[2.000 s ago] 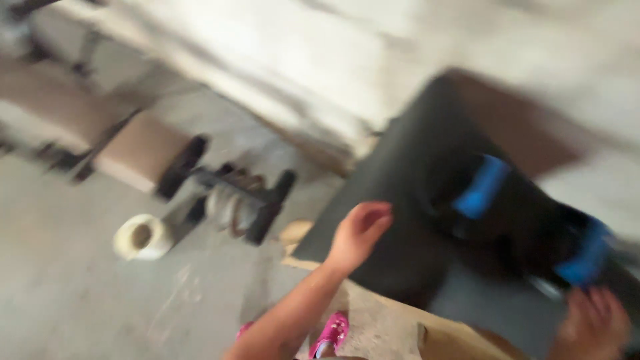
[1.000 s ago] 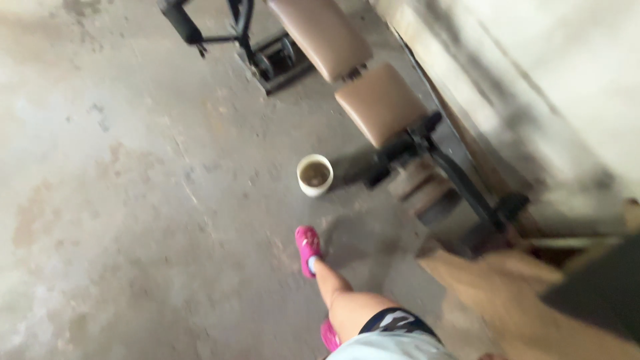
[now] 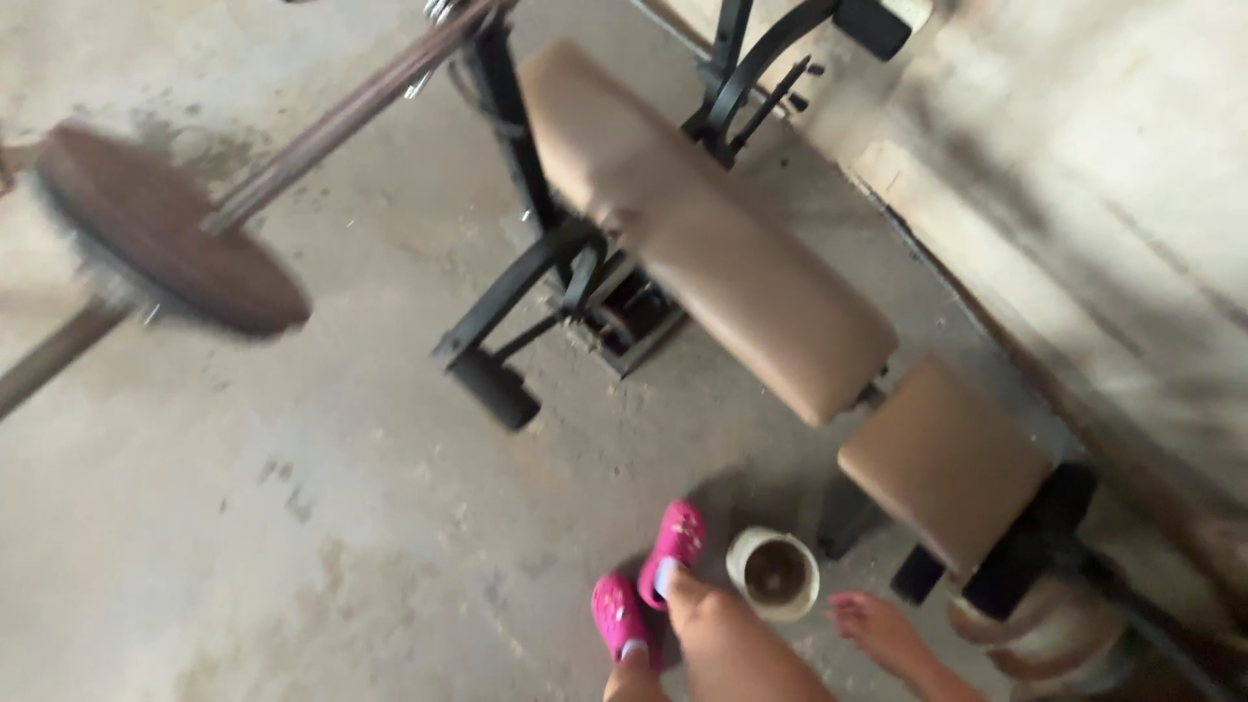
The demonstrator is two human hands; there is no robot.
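My right hand [image 3: 871, 627] is low in the view, right of my legs, with its fingers loosely bent and nothing seen in it. Close to its left stands a white round bucket [image 3: 773, 573] with something brownish inside, on the concrete floor. The tan padded seat [image 3: 944, 466] of a weight bench lies up and to the right of the hand, beyond a gap. The bench's long tan backrest [image 3: 707, 234] runs up to the left. My left hand is out of view.
A barbell bar [image 3: 351, 117] with a large weight plate [image 3: 171, 229] extends across the upper left. Black foam rollers [image 3: 494, 388] stick out from the bench frame. Round weight plates [image 3: 1043, 629] are at the lower right. A pale wall [image 3: 1102, 175] borders the floor. My pink clogs [image 3: 673, 554] are beside the bucket.
The view has swung from a dark panel and blue-banded objects to the weight bench. Both hands showed near that panel two seconds before; now only my right hand shows, near the bucket.
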